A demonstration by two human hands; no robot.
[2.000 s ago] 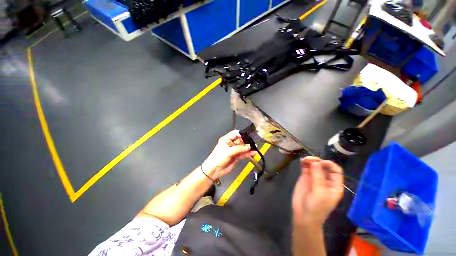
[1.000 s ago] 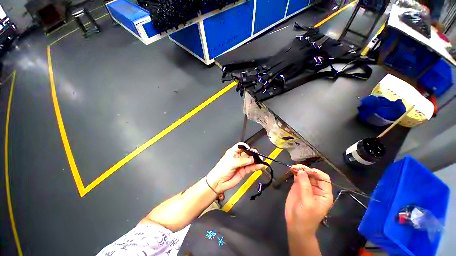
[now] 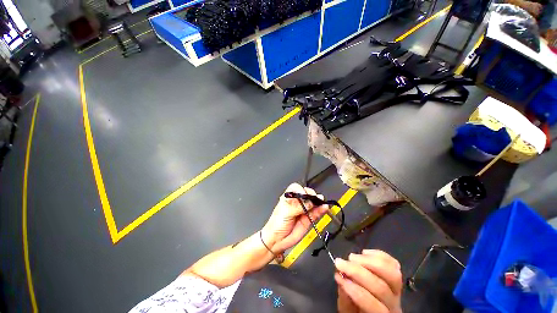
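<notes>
My left hand (image 3: 294, 221) holds a short black leather strap (image 3: 339, 214) in the air beside the table edge. The strap's free end curls down with small shiny glints near its tip. My right hand (image 3: 368, 282), low in the view, pinches a thin applicator rod (image 3: 322, 240). The rod points up and left, its dark upper part reaching the strap at my left fingers. Whether its tip touches the strap edge is hard to tell. A paint jar (image 3: 460, 194), black inside with a whitish label, stands at the table corner.
A strap pile (image 3: 378, 85) lies on the dark table (image 3: 397, 131). A pale yellow tub (image 3: 530, 136) with a leaning stick and a blue cloth (image 3: 482, 142) stand behind the jar. A blue plastic bin (image 3: 513, 244) is at right. Blue-sided benches (image 3: 293, 52) stand at the back.
My right hand first brought the rod to the strap, then moved lower, so the rod now slants more steeply. My left hand still holds the strap. The view has shifted, with the surroundings moving right.
</notes>
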